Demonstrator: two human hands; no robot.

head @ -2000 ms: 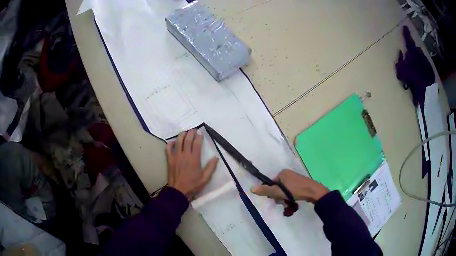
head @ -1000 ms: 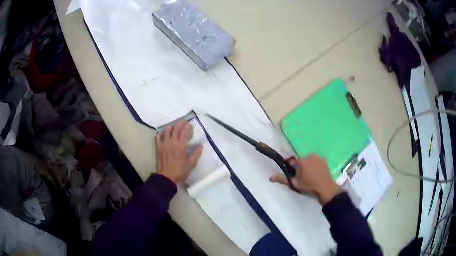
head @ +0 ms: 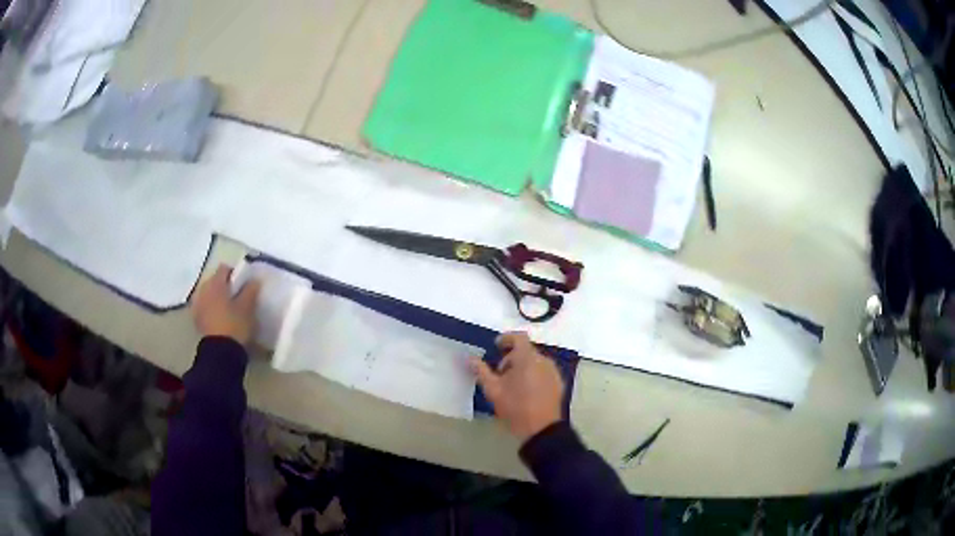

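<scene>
The cut piece (head: 382,361), white paper over navy cloth, lies along the near table edge with a fold in its paper. My left hand (head: 225,306) holds its left end. My right hand (head: 520,385) grips its right end, where navy cloth shows. The tailor's shears (head: 464,251) lie on the long paper marker (head: 618,314), blades pointing left, dark red handles to the right. Navy cloth shows at the marker's edge.
A wrapped block weight (head: 152,120) sits on the marker's left part, a metal clamp weight (head: 712,316) on its right. Behind lie the green folder (head: 471,94), order sheet (head: 654,99), lilac swatch (head: 618,186) and pen (head: 709,194). A small cut piece (head: 872,445) lies near the right edge.
My right hand has let go of the shears, which now lie on the marker, and has taken the cut piece's right end. The view has turned and shifted right, showing the clamp weight.
</scene>
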